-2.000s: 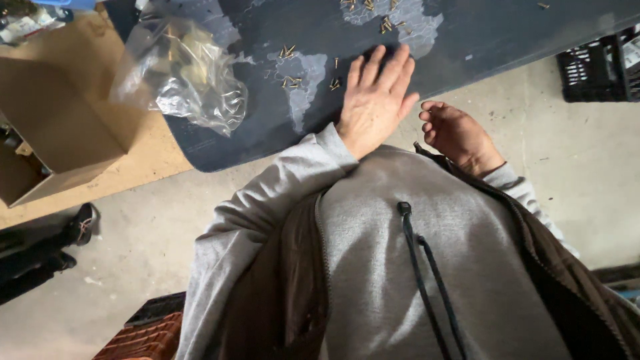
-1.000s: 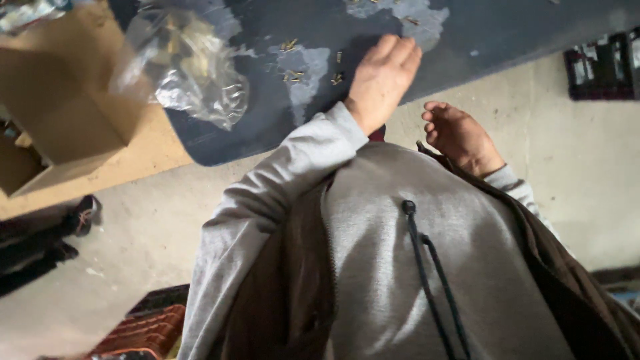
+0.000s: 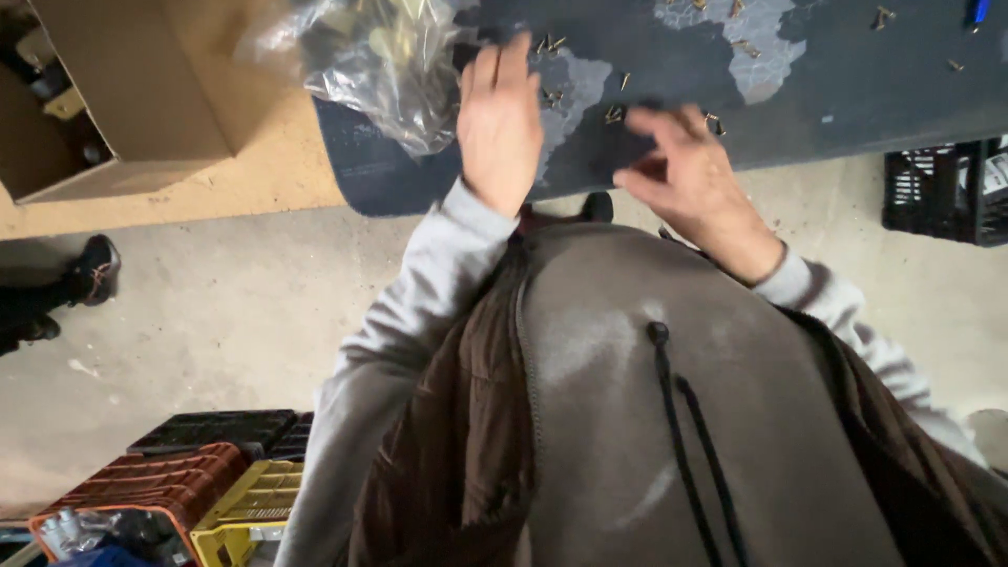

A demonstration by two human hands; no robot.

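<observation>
Small groups of brass-coloured screws [image 3: 551, 44] lie on a dark desk mat printed with a world map [image 3: 386, 177]. My left hand [image 3: 500, 126] is over the mat, palm down with fingers stretched, just right of a clear plastic bag [image 3: 394, 71] with yellowish pieces inside. Nothing shows in its grip. Blurred by motion, my right hand [image 3: 685, 169] hovers at the mat's near edge with thumb and fingers apart. A few screws [image 3: 614, 115] lie just left of its fingertips, others [image 3: 714, 124] beside its knuckles. Whether it holds a screw cannot be told.
An open cardboard box [image 3: 150, 79] with mixed parts stands on the wooden table [image 3: 276, 173] at left. A blue item [image 3: 980, 14] lies at the mat's far right. Black crate [image 3: 929, 189] at right; orange [image 3: 157, 480] and yellow [image 3: 252, 496] crates at lower left. Another person's shoe [image 3: 98, 269] is at left.
My left hand has moved left, from beside the middle screw groups to the plastic bag. My right hand has risen from near my body to the mat's edge, its fingers spreading.
</observation>
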